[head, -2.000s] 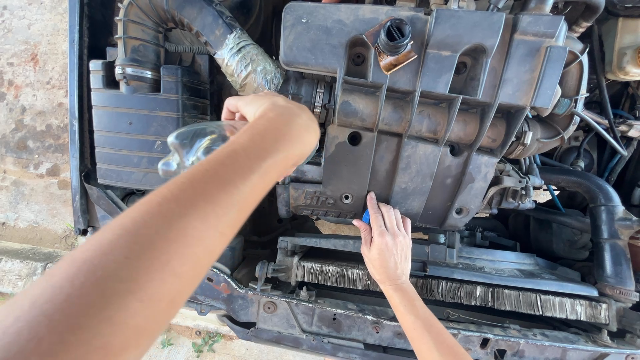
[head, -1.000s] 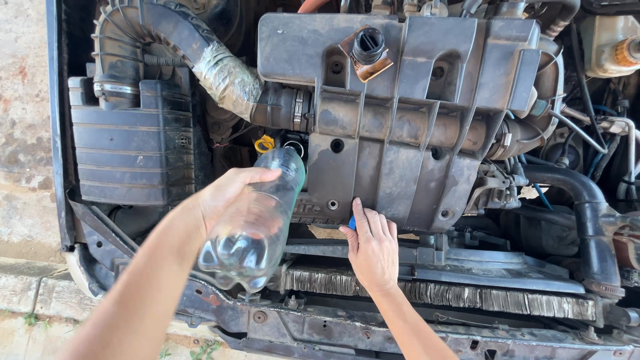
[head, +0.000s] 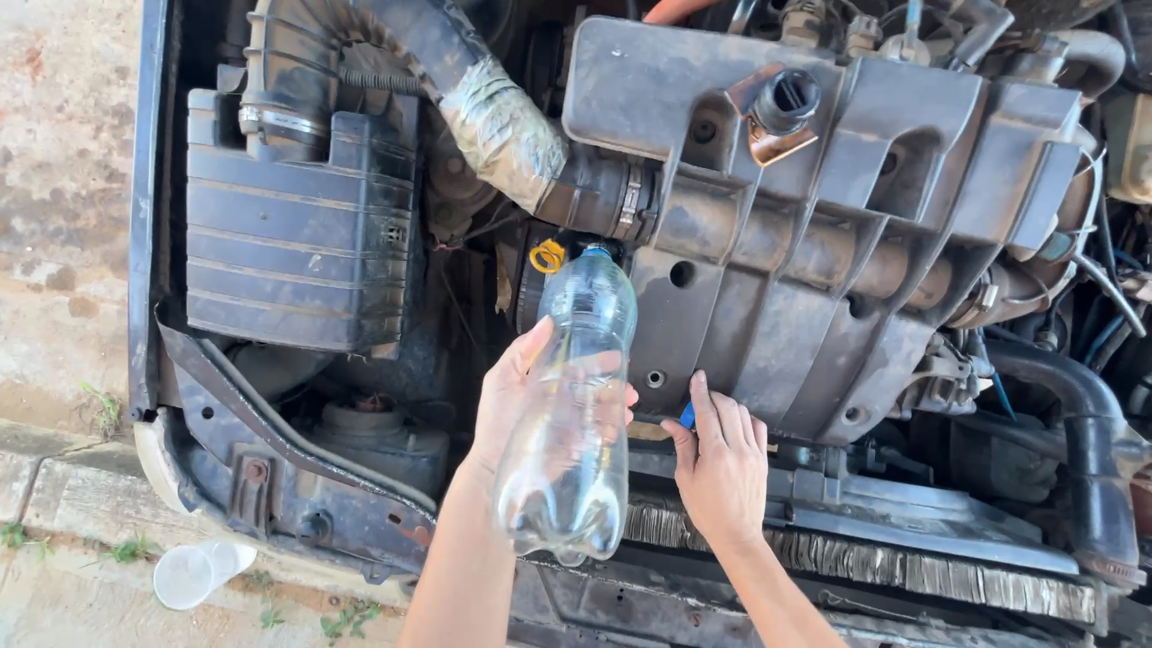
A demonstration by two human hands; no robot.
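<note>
My left hand (head: 513,387) is wrapped around a clear plastic bottle (head: 576,414), whose neck points away from me, close to the yellow dipstick handle (head: 546,256) and the edge of the engine cover. The bottle looks nearly or wholly without liquid. Between the thumb and index finger of my right hand (head: 723,450) is a small blue cap (head: 688,416); those fingers rest at the lower edge of the black engine cover (head: 765,342). An oil filler neck (head: 786,102) stands uncapped on the cover, with a brownish piece around it.
A black air filter box (head: 297,243) sits at the left, joined to a taped intake hose (head: 504,130). Radiator fins (head: 900,562) run along the front, beside a black coolant hose (head: 1093,432). A clear plastic cup (head: 184,576) lies on the ground at lower left.
My left hand and the bottle have swung from beside the intake hose to a lengthwise pose, bottle base toward me. The yellow handle has come into sight. My right hand stays at the cover's edge.
</note>
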